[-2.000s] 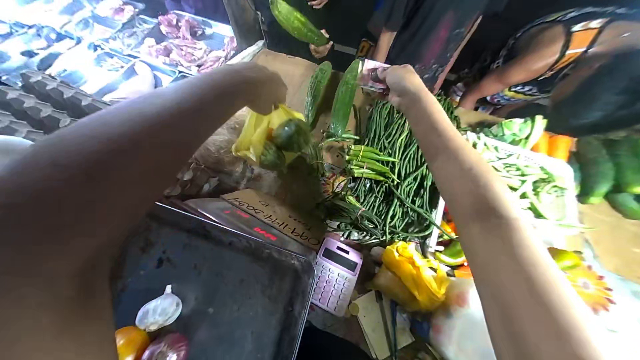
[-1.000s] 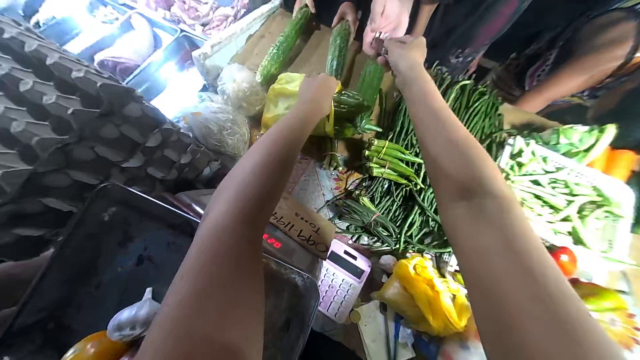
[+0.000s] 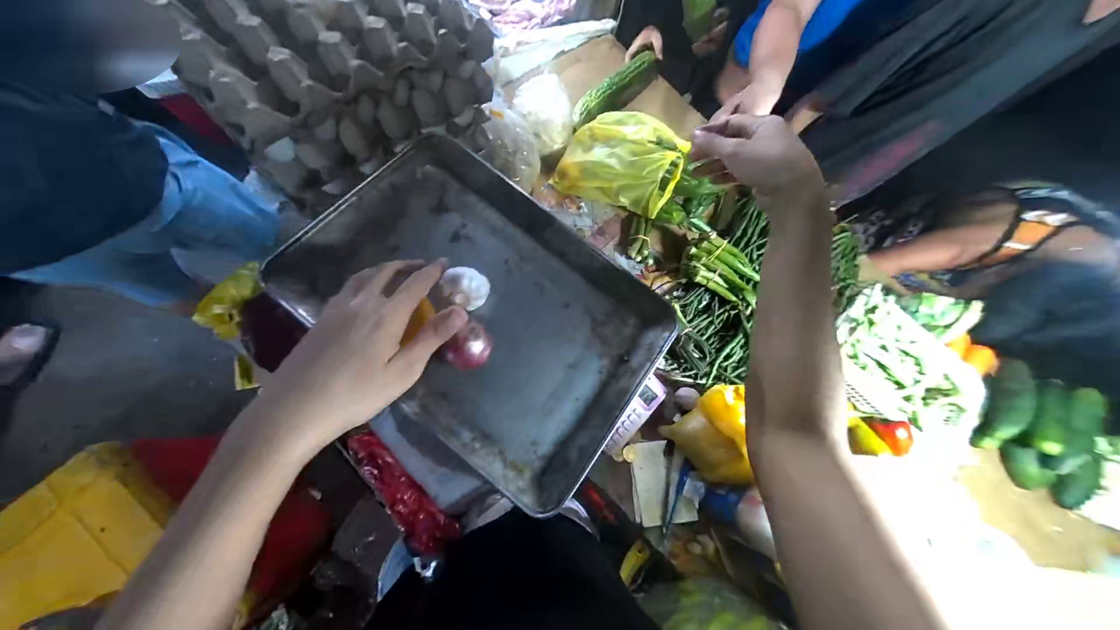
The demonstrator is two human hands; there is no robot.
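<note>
My left hand (image 3: 376,341) is over the left side of a dark metal tray (image 3: 525,394), its fingers curved around an orange, round item (image 3: 418,320) mostly hidden beneath them. Beside the fingertips lie a garlic bulb (image 3: 465,288) and a red onion (image 3: 468,344). My right hand (image 3: 757,153) is raised at the upper right, fingers bent, close to another person's hand (image 3: 751,98); whether anything is between my fingers cannot be made out. Just left of it lies a filled yellow plastic bag (image 3: 623,162), next to a bitter gourd (image 3: 617,87).
Egg trays (image 3: 341,79) are stacked beyond the metal tray. Bundled green pods (image 3: 719,267), long beans (image 3: 713,332), a pink calculator (image 3: 636,411) and a yellow bag (image 3: 717,433) lie to the right. Cucumbers (image 3: 1046,420) are at far right. People stand across the stall and at left.
My left hand has let go of the yellow bag and moved to the tray. The bag now rests among the vegetables. The view has swung left and down.
</note>
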